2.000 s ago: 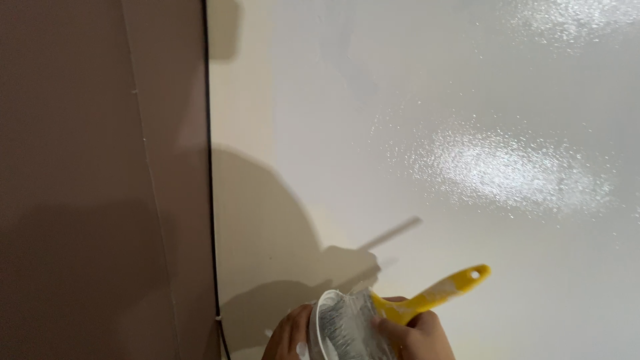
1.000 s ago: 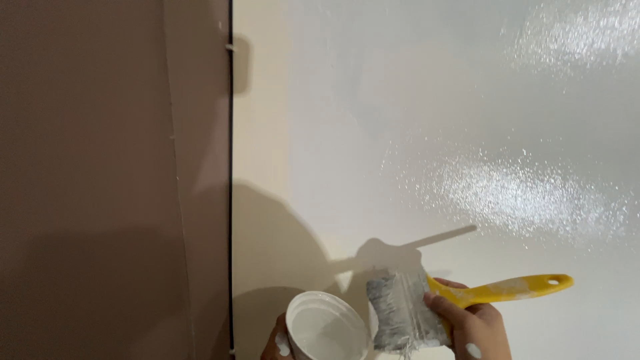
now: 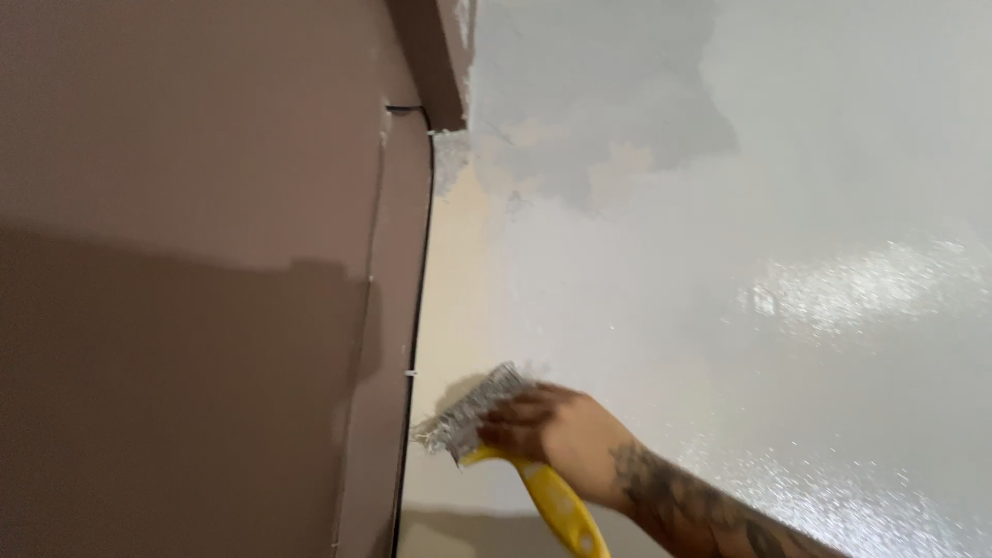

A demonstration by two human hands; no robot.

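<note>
My right hand (image 3: 554, 434) grips a wide paintbrush (image 3: 473, 415) near its bristles, with the yellow handle hanging down to the lower right. Pale paint coats the bristles, which lie against the unpainted cream strip (image 3: 457, 310) of the wall, close to the black cable. To the right, the wall carries wet, glossy light paint (image 3: 852, 294). Neither my left hand nor the white paint tub is visible now.
A brown wall (image 3: 194, 194) fills the left side. The black cable (image 3: 422, 287) runs down the corner, held by small white clips (image 3: 411, 373). A brown beam (image 3: 434, 62) ends near the top, beside rough grey patches (image 3: 589, 139).
My right hand has moved the brush away from the tub and onto the cream strip. My left hand and the tub have left the view, which has shifted to show the beam.
</note>
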